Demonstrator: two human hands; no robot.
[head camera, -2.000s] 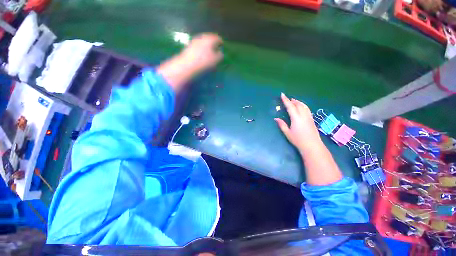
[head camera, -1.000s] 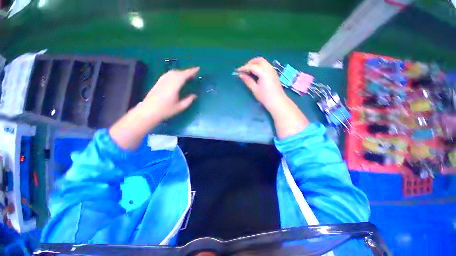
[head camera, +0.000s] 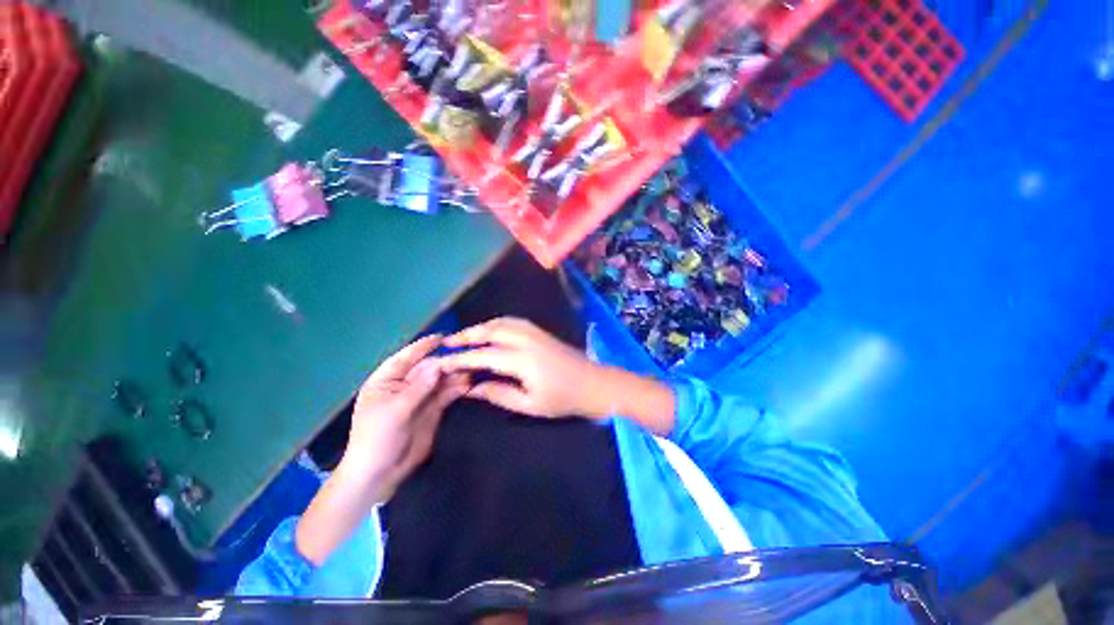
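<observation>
My left hand and my right hand meet just off the table's front edge, above my dark lap. Their fingertips touch or overlap; whether a small part is between them cannot be seen. Three thin black rings, one upper, one left and one lower, lie on the green table to the left. Two small dark round parts lie below them. Pink and light blue binder clips and a darker and blue clip pair lie near the red tray.
The red tray, heaped with clipped pieces, overhangs the table corner. A blue bin of loose coloured clips stands below it. A white puck and black compartment tray are lower left. A pale post is upper left.
The view has turned toward the right, bringing the blue bin into sight. My hands, apart over the table before, have come together off its front edge.
</observation>
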